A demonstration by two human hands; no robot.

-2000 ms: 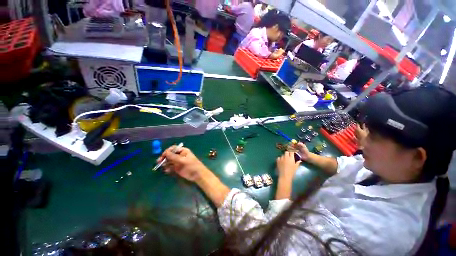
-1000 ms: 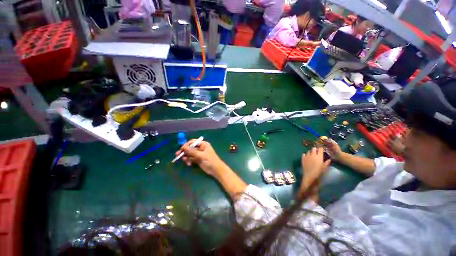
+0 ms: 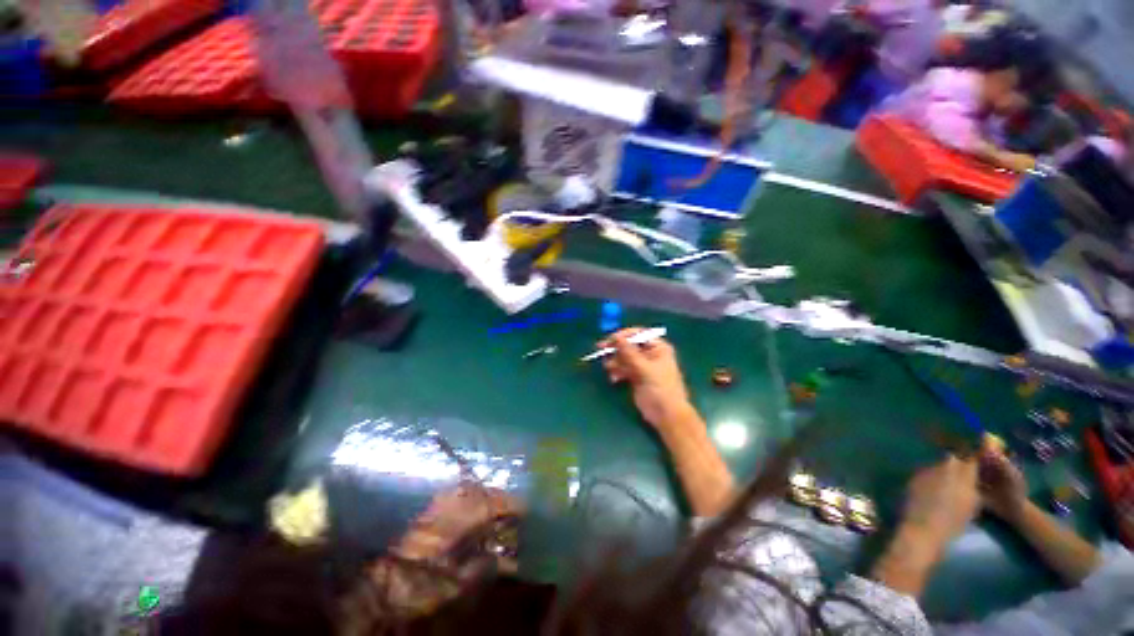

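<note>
My right hand (image 3: 644,368) is bare and holds a white pen-like tool (image 3: 634,343) in a pencil grip over the green mat. Its tip points left, just below a small blue cap (image 3: 611,316). My left hand (image 3: 458,524) is low in the picture, blurred and partly covered by dark strands of hair. A small shiny patch shows at its fingers; whether it is gripped I cannot tell. A short row of shiny device units (image 3: 831,502) lies right of my right forearm. A small gold-brown part (image 3: 723,377) lies right of my right hand.
A large red tray (image 3: 267,234) with square pockets is at left. A white power strip (image 3: 466,255) and cable lie along the rail. A blue stick (image 3: 535,323) lies on the mat. Another person's hands (image 3: 939,503) work at right. A pale yellow piece (image 3: 299,513) is near the tray.
The view has swung left and down, so the red tray and my left hand now show. My right hand still holds the white tool near the blue cap.
</note>
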